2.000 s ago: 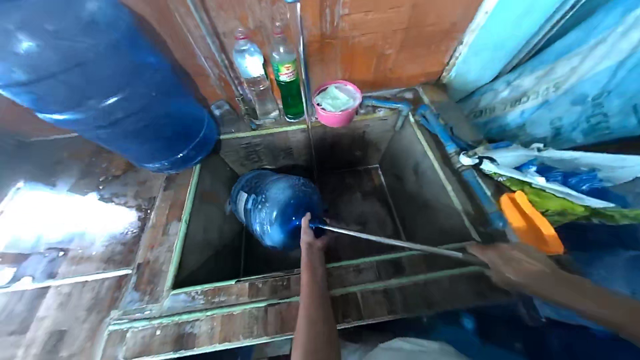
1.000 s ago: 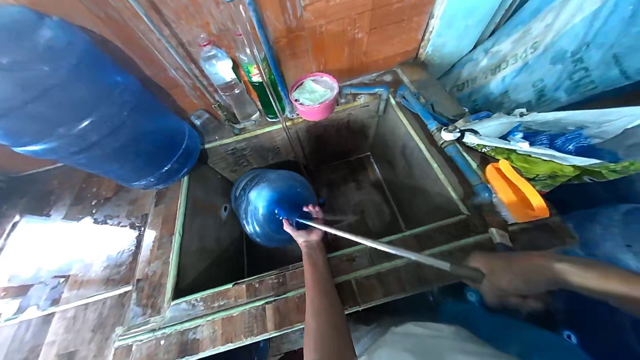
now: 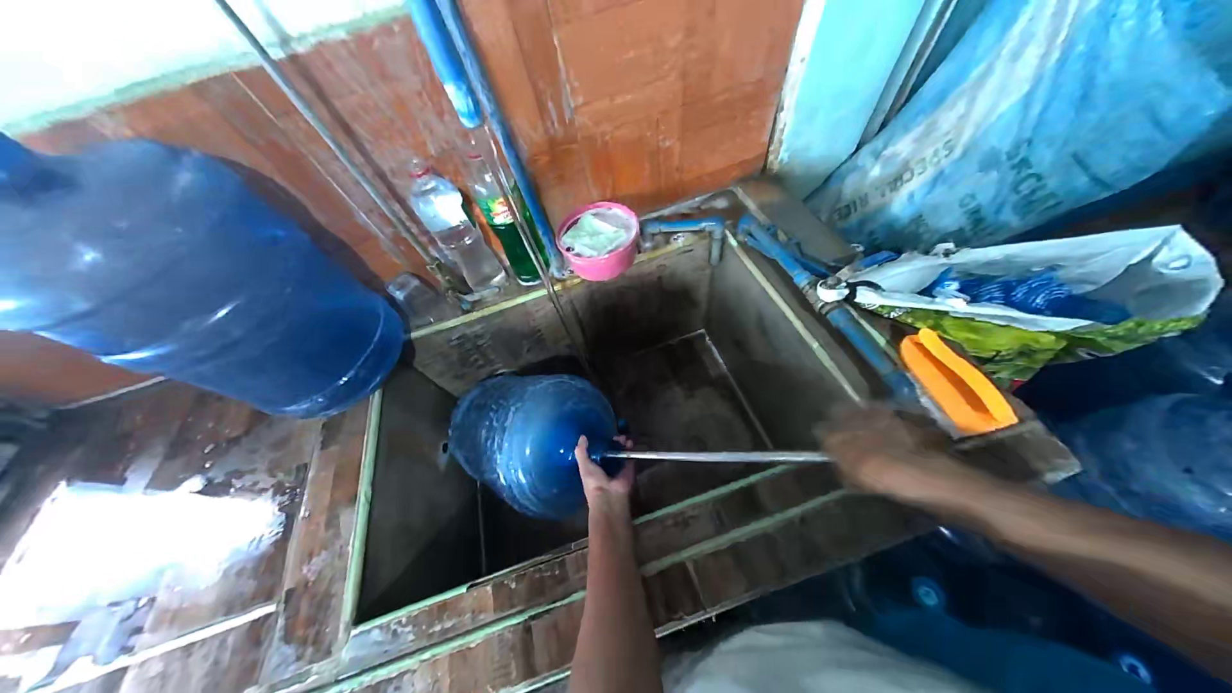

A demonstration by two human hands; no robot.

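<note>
A large blue plastic water jug point(image 3: 529, 443) lies tilted on its side in a tiled basin point(image 3: 414, 616), its neck toward the right. My left hand point(image 3: 606, 472) grips the jug's neck. A long thin metal rod point(image 3: 722, 457) runs level into the jug's mouth. Around the rod's outer end my right hand point(image 3: 871, 448) is closed, blurred by motion. What the rod carries inside the jug cannot be made out. A thin stream of water point(image 3: 558, 308) comes down behind the jug.
Another big blue jug point(image 3: 192, 279) stands at the left. Behind the basin are a clear bottle point(image 3: 457, 231), a green bottle point(image 3: 510, 226) and a pink tub point(image 3: 599, 241). At the right are blue pipes point(image 3: 861, 342), an orange plastic object point(image 3: 958, 380) and a plastic bag point(image 3: 1059, 279).
My right hand and the rod have shifted, and the rod now lies more level than before. My left hand stays at the jug's neck. The view has turned slightly.
</note>
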